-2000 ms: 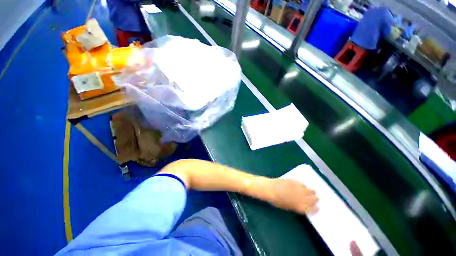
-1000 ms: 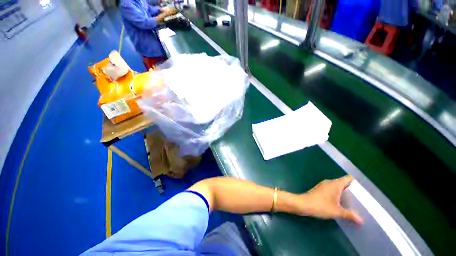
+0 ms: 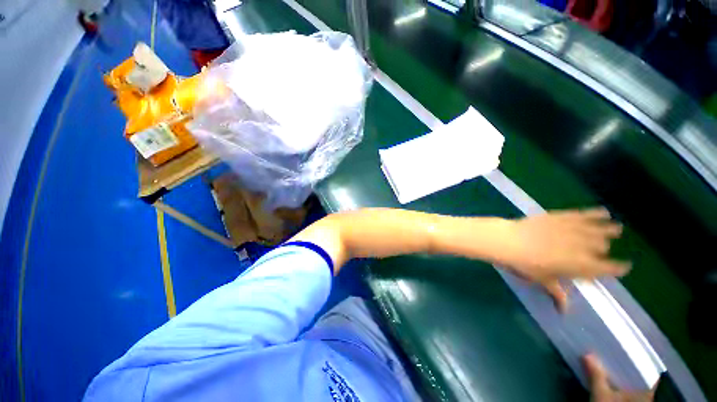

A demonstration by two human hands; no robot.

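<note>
A long white stack of paper leaflets [image 3: 578, 326] lies slanted on the green bench at the lower right. My left hand [image 3: 566, 247] reaches over its upper end with fingers spread; the thumb is at the paper, and whether it presses on it is unclear. My right hand [image 3: 609, 381] is cut off by the bottom edge, its fingers at the lower end of the stack; its grip cannot be told. A second pile of white leaflets [image 3: 444, 157] lies up the bench, partly over the pale metal strip.
A clear plastic bag with white contents [image 3: 295, 110] stands at the bench's far end. An orange carton [image 3: 157, 110] with a white label stands on a stand to the left. The green conveyor belt [image 3: 550, 129] runs beyond the strip. A person in blue [image 3: 193, 23] is at the top.
The view has shifted. My left hand is now farther out over the leaflet stack with its fingers spread. My right hand's fingers have come into view at the stack's lower end.
</note>
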